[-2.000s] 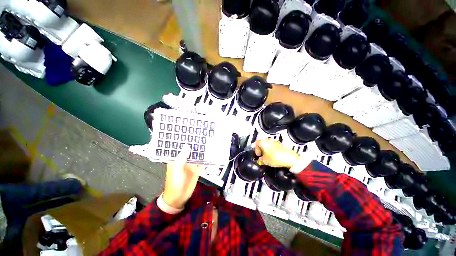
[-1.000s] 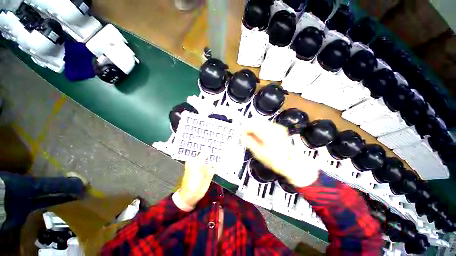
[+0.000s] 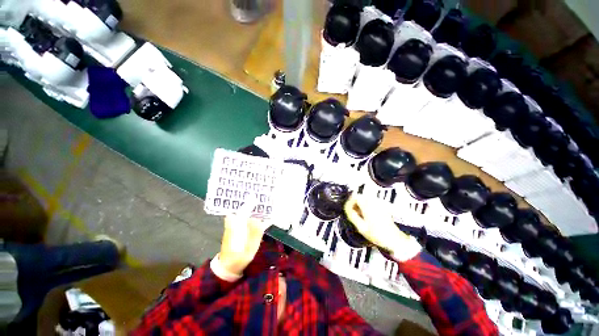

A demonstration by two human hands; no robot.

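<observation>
My left hand (image 3: 240,244) holds a whitish parts tray (image 3: 244,186) with a grid of small dark parts, above the front row of cameras. My right hand (image 3: 372,222) is at a black camera head (image 3: 329,199) just right of the tray, its fingertips at that ball's right side. Whether it holds a small part cannot be made out. White camera bodies with slots (image 3: 354,256) lie under the black balls. Part of a ball just behind the tray is hidden.
Rows of black-headed cameras (image 3: 446,75) run along the brown board to the right. White cameras (image 3: 155,80) and a dark blue cloth (image 3: 109,92) lie on the green bench (image 3: 197,118) at left. A grey post (image 3: 297,39) stands behind. A person's leg (image 3: 66,264) shows at lower left.
My right hand has moved from over the tray's right side down to the camera heads at right. The tray has moved slightly left, uncovering a black ball beside it.
</observation>
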